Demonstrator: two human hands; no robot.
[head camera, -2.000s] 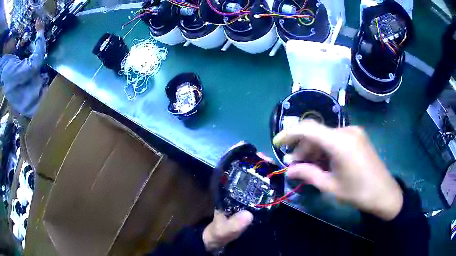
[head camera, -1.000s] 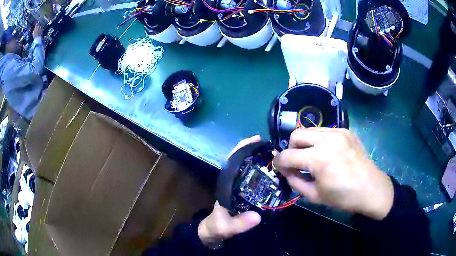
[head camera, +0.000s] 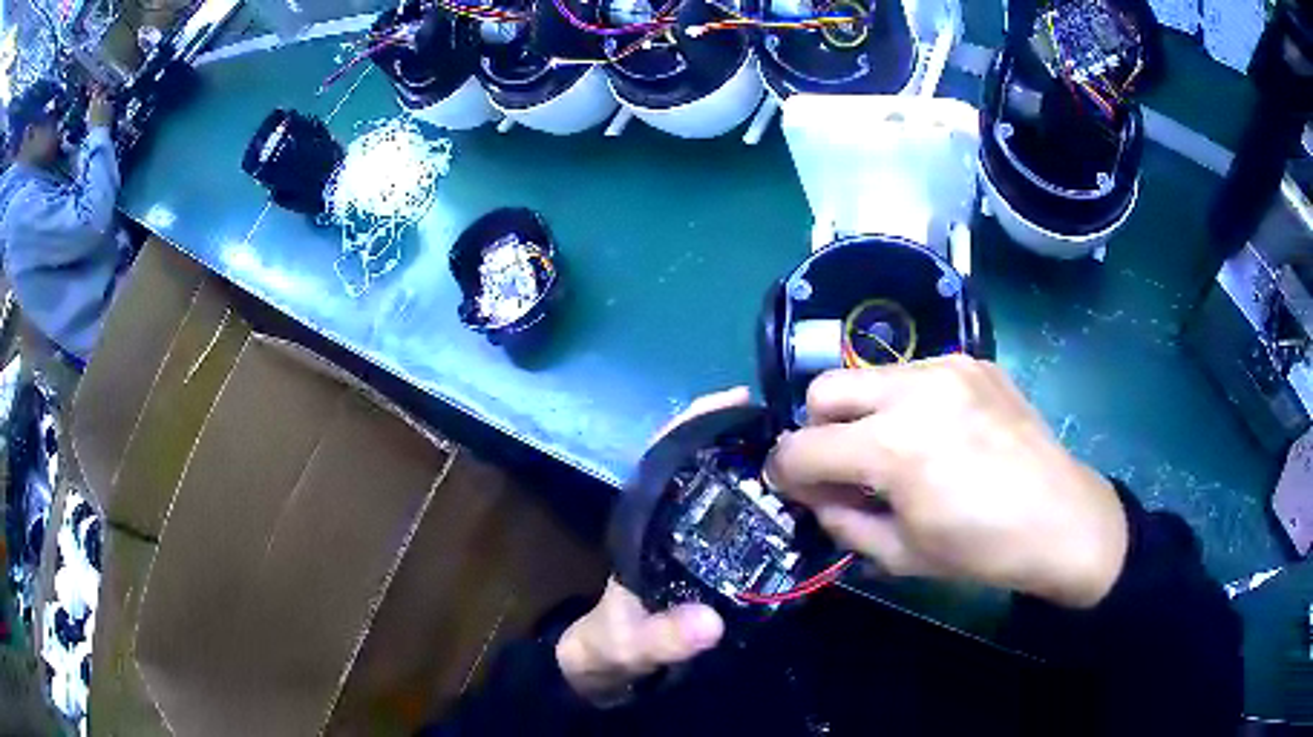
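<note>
My left hand (head camera: 641, 636) holds a black camera head (head camera: 651, 497) from below, its open back facing up. The main board (head camera: 734, 540) shows inside, with red leads (head camera: 806, 582) at its lower edge. My right hand (head camera: 950, 475) has its fingertips pinched together at the board's upper right edge; they hide the plug or leads there. Just behind it stands the open camera housing (head camera: 819, 298), with a yellow ring (head camera: 880, 331) and a silver-white cylindrical part inside. Its white bracket (head camera: 886, 161) points away from me.
A loose head (head camera: 507, 281) and another black head (head camera: 292, 159) beside tangled white cord (head camera: 386, 180) stand on the green bench. Several wired housings (head camera: 684, 87) line the back; another (head camera: 1063, 166) is at right. A cardboard carton (head camera: 288, 504) is at left. A person (head camera: 61, 216) is far left.
My right hand has moved from above the leads onto the board's upper right edge, its fingers closing together. The held head has turned slightly. The whole view has shifted a little.
</note>
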